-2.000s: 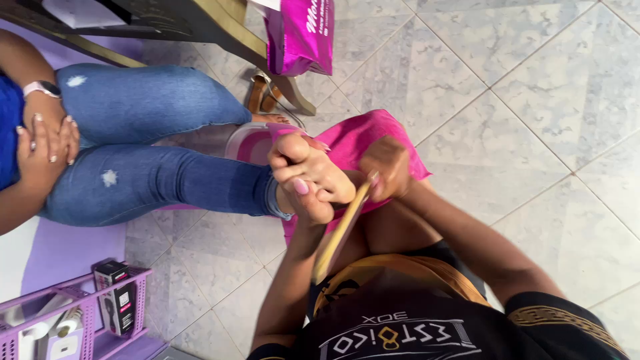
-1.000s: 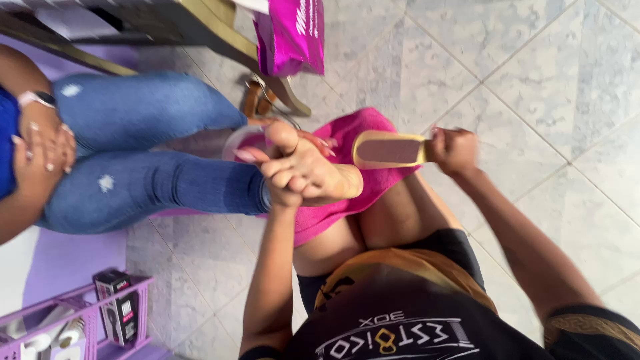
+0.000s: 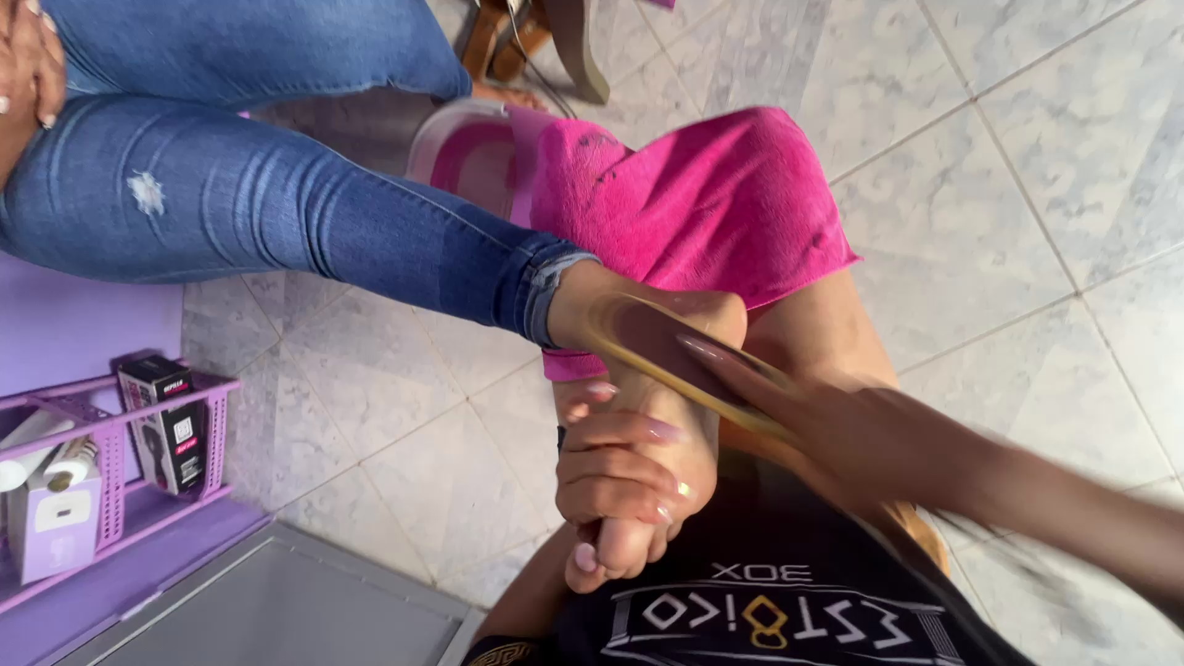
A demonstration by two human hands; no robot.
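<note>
A bare foot [image 3: 689, 425] of a seated person in jeans rests over my lap, toes towards my shirt. My left hand [image 3: 620, 467] is wrapped around its front part near the toes. A foot file [image 3: 675, 347] with a dark abrasive face and yellowish rim lies at a slant over the heel and ankle. My right hand [image 3: 832, 430], blurred, grips it, one finger stretched along its face; its handle is hidden. Beneath, a pink towel [image 3: 684, 203] covers part of my legs.
Behind the towel stands a plastic foot tub [image 3: 462, 153]. A purple basket [image 3: 111, 481] with a black box [image 3: 166, 425] and rolls is at the left, above a grey panel [image 3: 277, 601]. A curved furniture leg [image 3: 573, 46] and brown sandals [image 3: 499, 42] are at the top.
My right hand has brought the foot file from the right onto the heel area. The foot has turned from toes up to toes towards me, my left hand still on it. The view has moved closer.
</note>
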